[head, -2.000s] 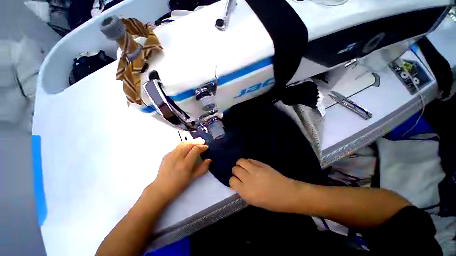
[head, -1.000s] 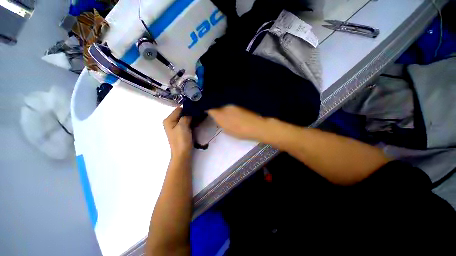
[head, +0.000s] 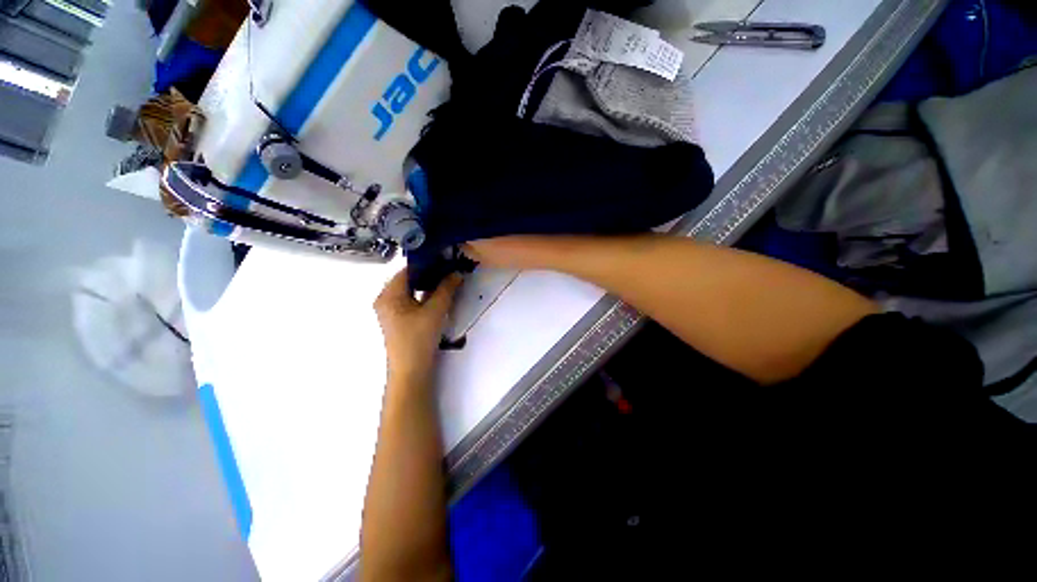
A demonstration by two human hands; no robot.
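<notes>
The navy panel [head: 557,182] lies bunched on the white table at the right side of the machine's needle area. My left hand [head: 412,313] pinches its dark edge between thumb and fingers, just below the needle area. My right hand [head: 483,252] is at the panel's lower edge beside the needle area; its fingers are mostly hidden by the dark cloth. The pale grey garment body [head: 620,100] with a white printed label [head: 629,46] lies behind the navy panel. The presser foot is hidden.
The white machine head [head: 330,102] stands at the upper left. Silver thread snips [head: 760,35] lie on the table at the upper right. A tape measure [head: 785,142] runs along the table's front edge. Grey garments [head: 870,188] are piled at the right, beyond that edge.
The view has swung and shifted. The navy panel has turned and bunched, uncovering the label and more grey body. My right hand has moved in close to the needle area.
</notes>
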